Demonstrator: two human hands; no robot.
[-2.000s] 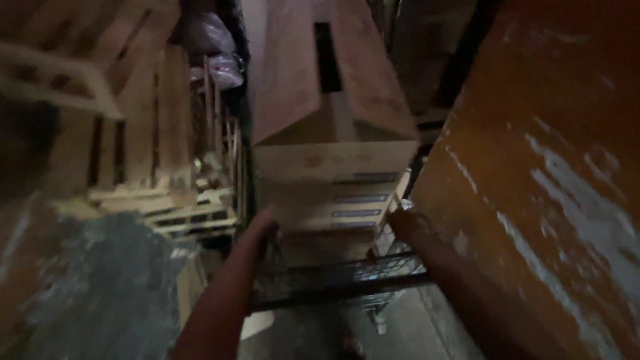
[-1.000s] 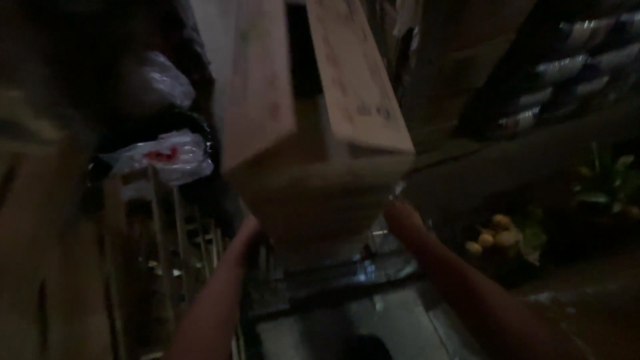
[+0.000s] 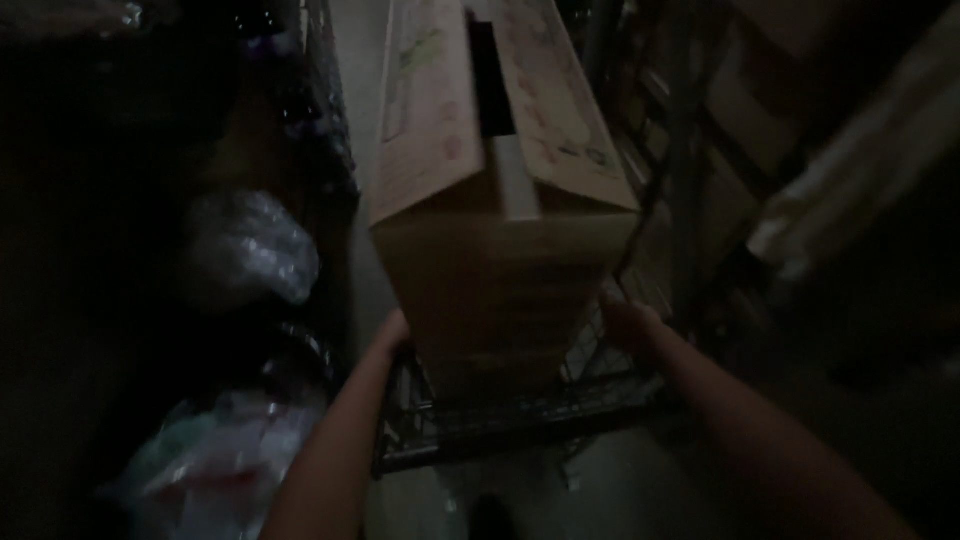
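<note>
A large cardboard box with its top flaps partly raised and a dark gap between them stands in a wire cart. My left hand is at the left side of the box's lower part, by the cart's side. On the right, my right hand is beside the box, at the cart's upper edge. The fingers of both hands are blurred and dark, so what they close on is unclear. The cart's dark front bar runs between my forearms, with the floor below it.
Clear plastic bags lie at the left, with more plastic-wrapped goods lower down. Dark shelving with boxes lines the right side. Grey floor shows beyond the box, along its left.
The surroundings have shifted: the wooden pallets at left and the orange surface at right from two seconds ago are out of view. The hands remain on either side of the box.
</note>
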